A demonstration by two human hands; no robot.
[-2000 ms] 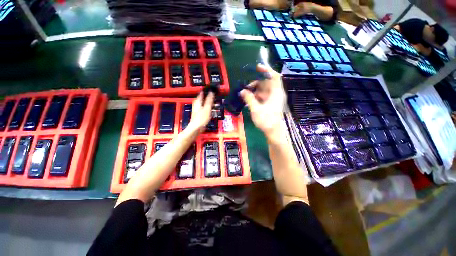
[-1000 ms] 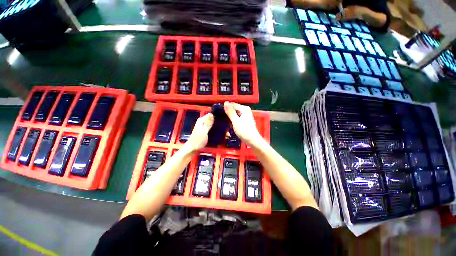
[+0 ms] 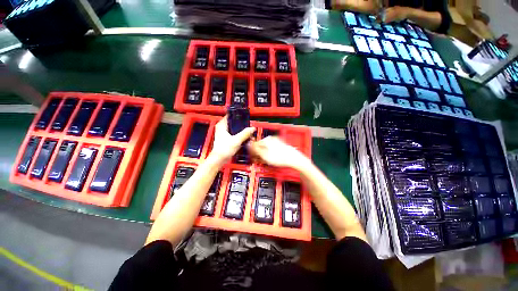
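Observation:
My left hand (image 3: 226, 142) holds a dark phone unit (image 3: 238, 120) upright above the back row of the main red foam tray (image 3: 305, 170). My right hand (image 3: 271, 151) is blurred, just right of the phone's lower end, over the tray; whether it touches or grips anything is unclear. The front row holds open phones with pale labels, such as the one at the middle (image 3: 235, 195). A plain dark phone (image 3: 196, 139) lies in the back row at the left. My hands and forearms hide parts of both rows.
A second red tray (image 3: 241, 112) of open phones lies behind. Stacked red trays (image 3: 132, 170) with closed phones lie left. A tall stack of black blister trays (image 3: 434, 170) stands right, light-blue-filled trays (image 3: 397, 74) beyond. A dark pile (image 3: 244, 20) and another person's hand (image 3: 397, 13) are at the back.
Both hands were together on the dark piece; now my left hand holds it raised and my right hand has moved lower and to the right. The view has shifted slightly.

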